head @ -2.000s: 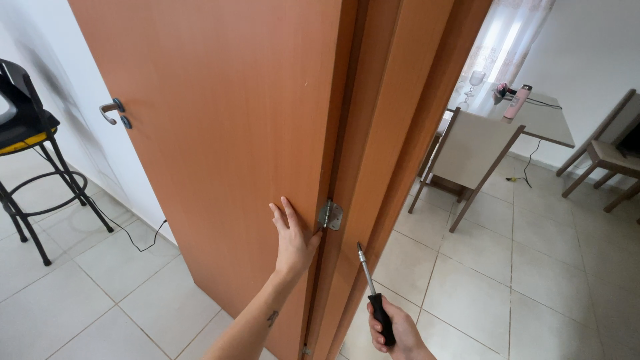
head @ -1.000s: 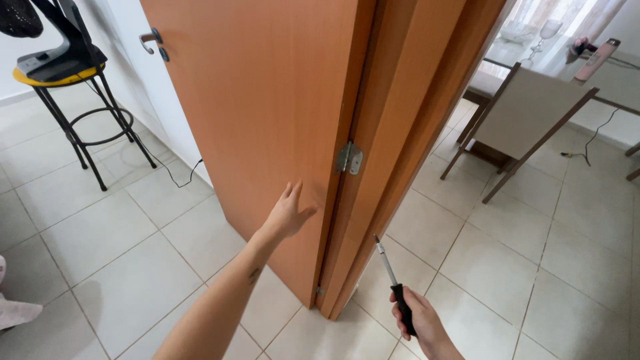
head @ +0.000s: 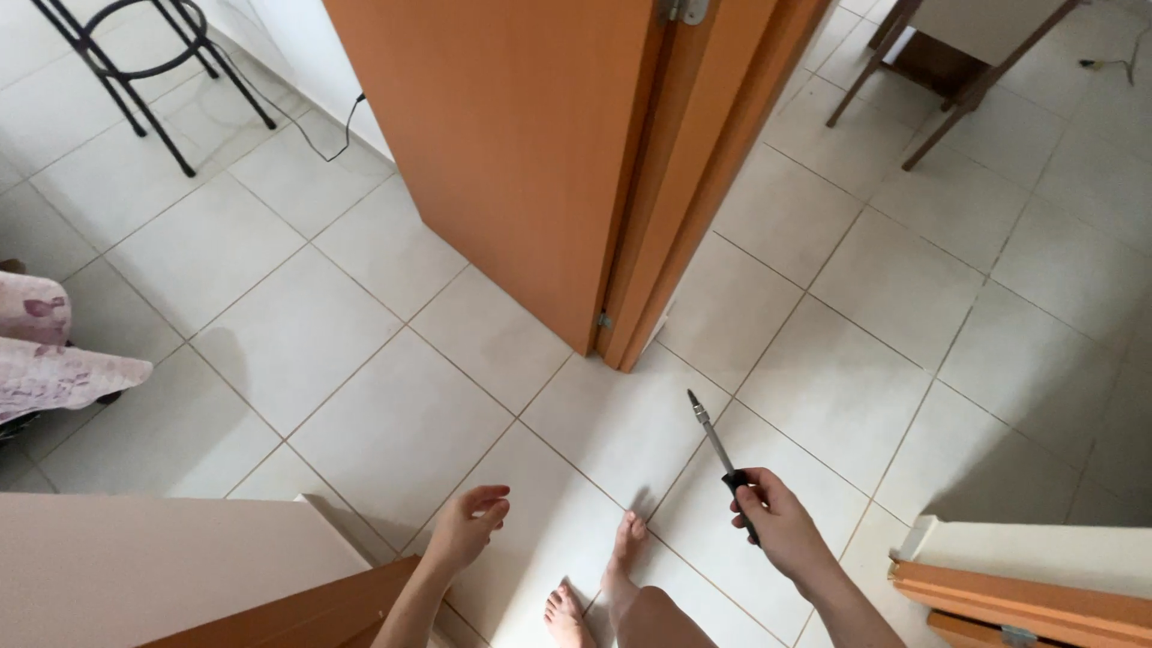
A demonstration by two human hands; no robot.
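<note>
My right hand (head: 776, 522) is closed around the black handle of a screwdriver (head: 715, 441), whose metal shaft and tip point up and to the left over the floor. My left hand (head: 470, 526) is in the air with its fingers loosely curled, holding nothing. Ahead of both hands stands an orange-brown wooden door (head: 504, 135) beside its door frame (head: 706, 153). A metal hinge (head: 691, 9) shows at the top edge of the view, and a lower hinge (head: 605, 319) sits near the foot of the door. Neither hand touches the door.
Bare feet (head: 630, 540) stand on the tiled floor. A black stool (head: 144, 72) and a cable (head: 333, 148) are at upper left, patterned cloth (head: 63, 351) at far left. A chair (head: 981, 36) is at upper right. More wooden frame (head: 1026, 589) edges the lower right.
My left hand has left the door, where it rested near the hinge two seconds ago. The screwdriver remains in my right hand, now away from the frame. The view has tilted down strongly.
</note>
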